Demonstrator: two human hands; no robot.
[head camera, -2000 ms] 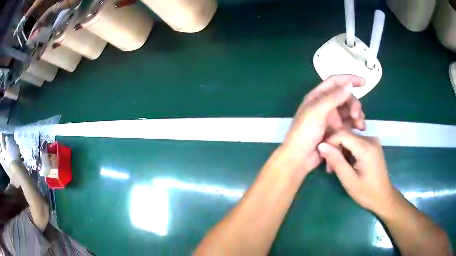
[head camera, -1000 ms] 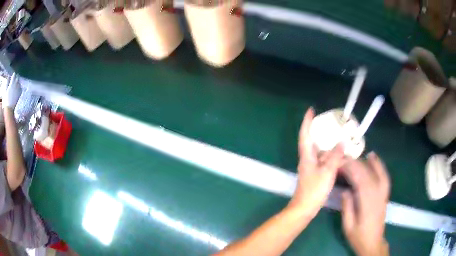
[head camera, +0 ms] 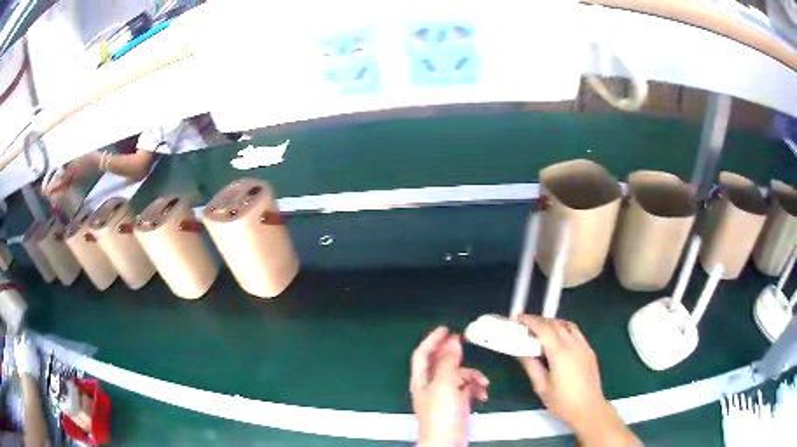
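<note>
My right hand (head camera: 568,367) holds a white oval lid (head camera: 504,335) by its right side, near the middle of the bench. Its two long white tubes point up, in front of an open beige body (head camera: 578,223). My left hand (head camera: 447,384) is just left of the lid, fingers apart and slightly curled, with nothing visible in it. Another lid with tubes (head camera: 664,333) stands tubes-up to the right, and a further one (head camera: 773,312) is at the right edge.
Several closed beige bodies (head camera: 253,240) line up at left; several open ones stand at right. Loose white rods (head camera: 751,419) lie lower right, near a metal upright (head camera: 778,354). A red bin (head camera: 94,410) is lower left. Other people's hands show at left. A shelf with sockets (head camera: 444,52) spans the top.
The view has tilted up, showing the shelf and the row of bodies. The lid is now in my right hand with its tubes upright, and my left hand is off it.
</note>
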